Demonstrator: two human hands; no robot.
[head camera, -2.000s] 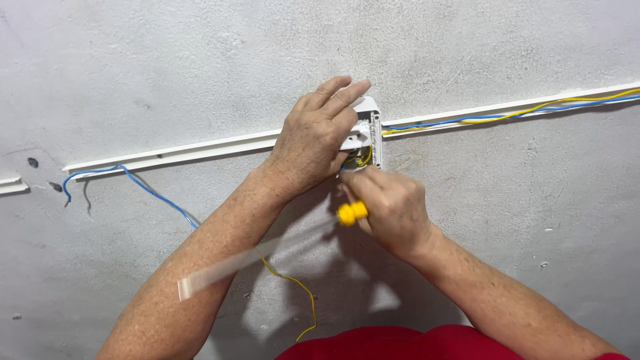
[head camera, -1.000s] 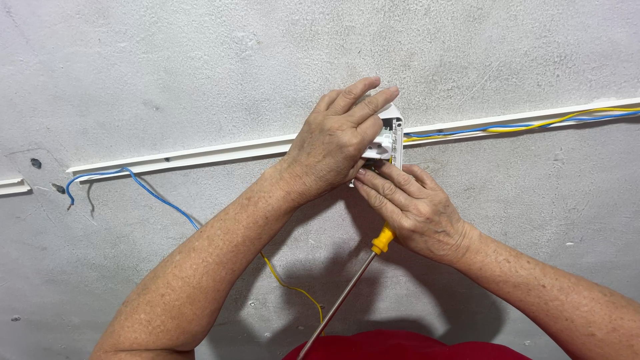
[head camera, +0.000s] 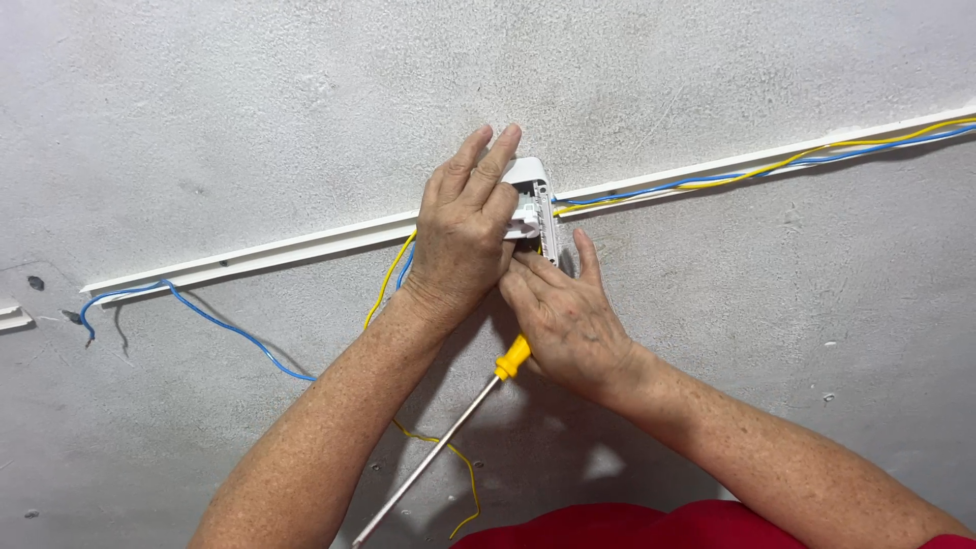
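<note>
A white plastic surface-mount electrical box (head camera: 547, 221) sits on the wall, partly covered by my hands. My left hand (head camera: 469, 229) grips its left side, two fingers raised above it. From below, my right hand (head camera: 568, 316) touches the box's lower edge with its fingertips and holds a screwdriver (head camera: 513, 357) by the yellow handle in its palm, the long metal shaft pointing down and left. A white module (head camera: 522, 223) shows inside the box. Blue wire (head camera: 229, 325) and yellow wire (head camera: 389, 284) hang on the left. What the fingertips grasp is hidden.
Open white cable trunking (head camera: 252, 255) runs left from the box. Another length (head camera: 732, 166) rises to the right, holding blue and yellow wires. A short trunking end (head camera: 14, 318) lies at the far left, near dark holes (head camera: 36, 283) in the grey wall.
The screwdriver, swung out to the left two seconds ago, now points down and left from my right hand. My right thumb has spread away from the fingers since one second ago.
</note>
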